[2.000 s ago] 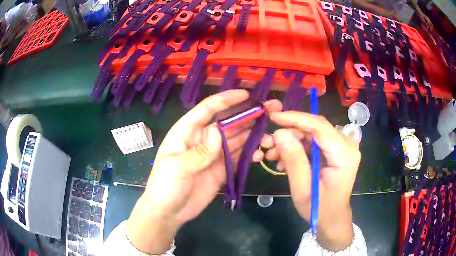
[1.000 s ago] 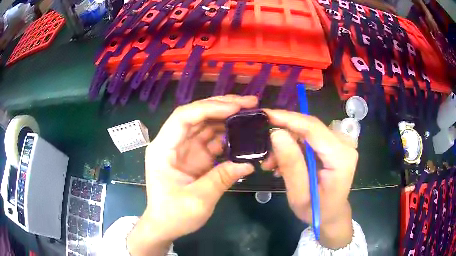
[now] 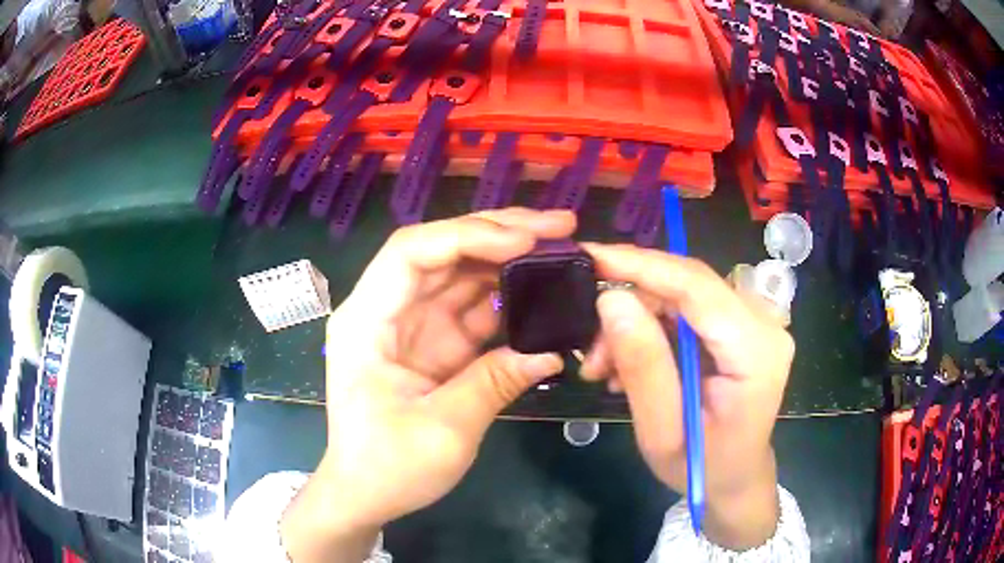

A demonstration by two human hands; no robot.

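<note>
A smartwatch (image 3: 549,302) is held upright in front of me, its black glossy face towards me. My left hand (image 3: 424,352) grips its left side, thumb at the lower edge and fingers at the top. My right hand (image 3: 699,363) has its thumb and index finger at the watch's right side. A blue stick tool (image 3: 689,385) lies across the right hand, its upper end pointing at the trays. The strap behind the watch is mostly hidden.
Red plastic trays (image 3: 617,110) with purple-strapped watches stand ahead. Another watch tray (image 3: 947,473) is lower right. A tape dispenser (image 3: 94,407) and a sheet of dark squares (image 3: 187,473) are left. A small printed card (image 3: 284,296) and clear lidded pot (image 3: 773,283) flank my hands.
Since two seconds ago the watch has turned from edge-on to face-on, and both hands have shifted around it. Over the last second it has barely moved.
</note>
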